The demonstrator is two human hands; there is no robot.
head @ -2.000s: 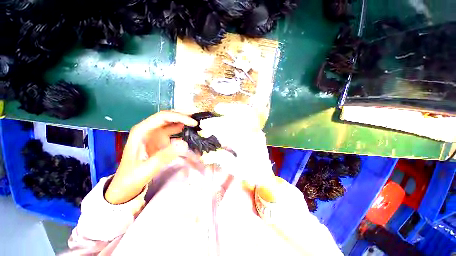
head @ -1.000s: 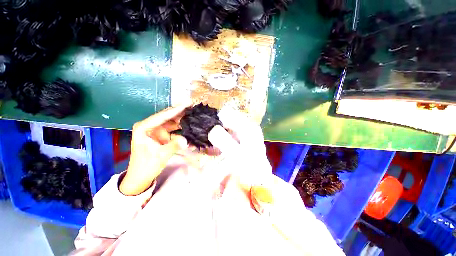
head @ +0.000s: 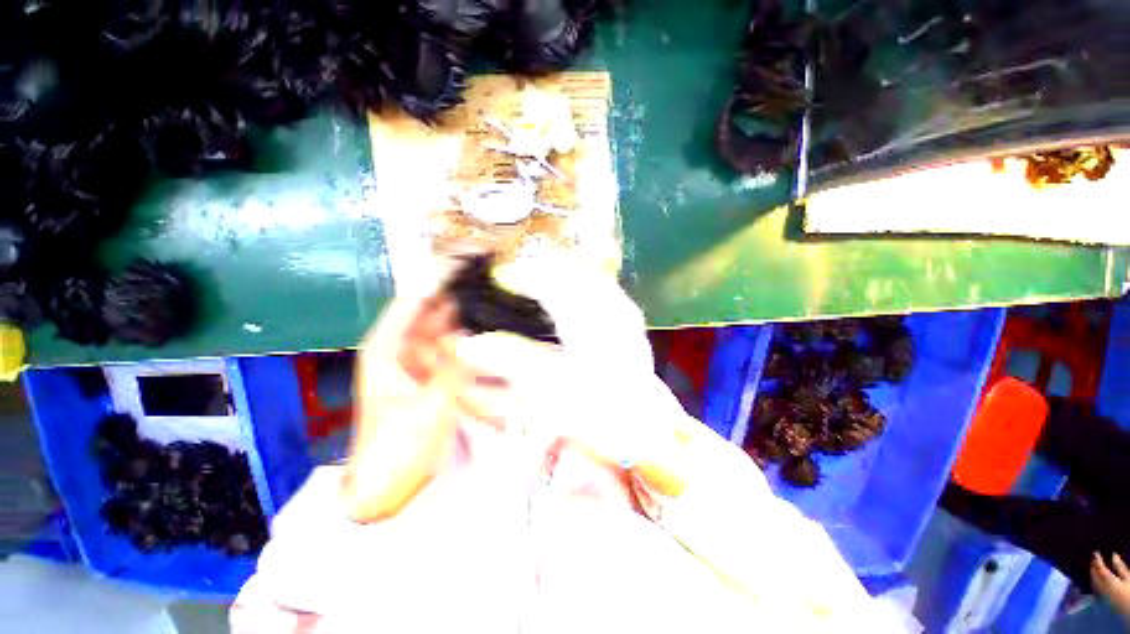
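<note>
A dark flower head [head: 502, 305] is between my two hands in front of the table's edge, blurred. My left hand [head: 411, 384], bare and blurred, holds its left side. My right hand [head: 589, 325], overexposed white and seemingly gloved, is on its right side. The stained tan board [head: 428, 155] lies just beyond my hands, with a white glue patch [head: 498, 202] and thin pale sticks on it. My fingertips are washed out.
A large heap of black flower heads [head: 236, 74] covers the upper left of the green table [head: 694, 266]. The lit box [head: 942, 204] stands at the right. Blue bins below hold dark pieces [head: 180, 489] and brownish pieces [head: 818, 409]. Another person's hand [head: 1112, 580] shows at lower right.
The flower head, earlier turned with its petals showing, is now darker and blurred between both hands. The view has shifted, so the board sits further left. Another person's hand has appeared at lower right.
</note>
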